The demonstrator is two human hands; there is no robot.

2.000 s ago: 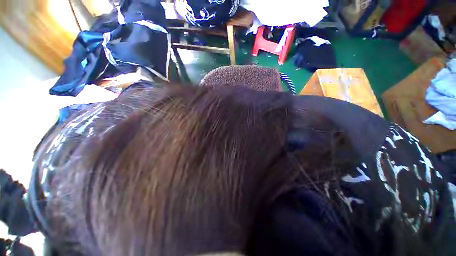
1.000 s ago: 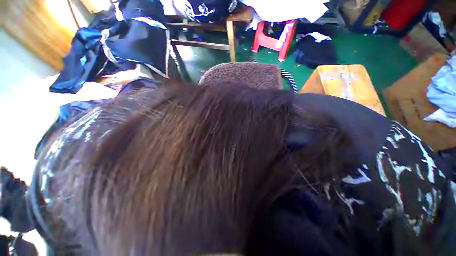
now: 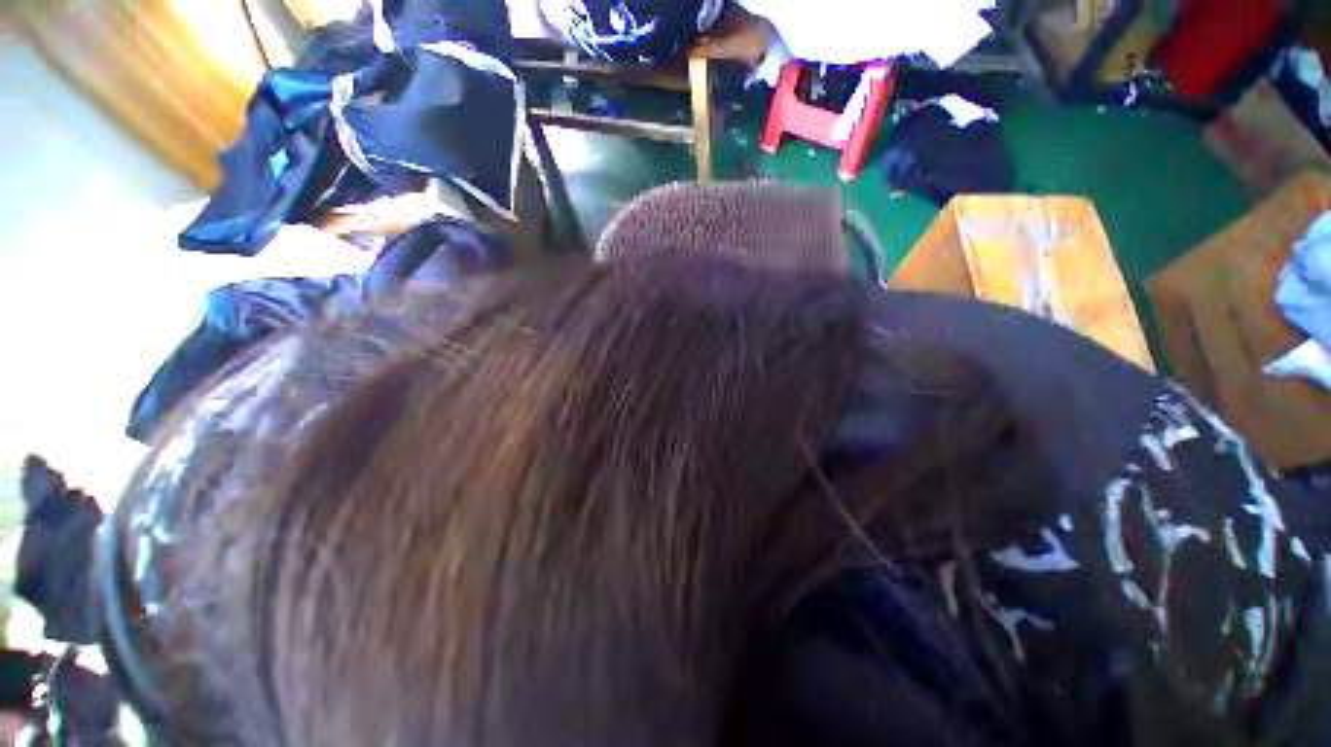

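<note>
Neither my left hand nor my right hand is in view. Long brown hair and a black top with white squiggle print (image 3: 1190,540) fill the middle and bottom. A brown padded seat (image 3: 723,226) shows just beyond the hair. Navy-black garment pieces (image 3: 431,124) with white trim lines lie in a heap at the upper left. More dark cloth (image 3: 212,343) lies on the bright white surface at the left, partly hidden by the body. Black cloth (image 3: 56,547) also shows at the lower left edge. No held item can be seen.
A red plastic stool (image 3: 828,124) and a dark cloth bundle (image 3: 949,149) stand on the green floor. A yellow-tan block (image 3: 1044,256), a cardboard carton (image 3: 1255,314) and light blue cloth (image 3: 1309,299) are at the right. Another person's printed top (image 3: 628,22) shows above.
The surroundings have shifted slightly right in the view. More dark cloth shows at the left beside the body. The hair has moved a little.
</note>
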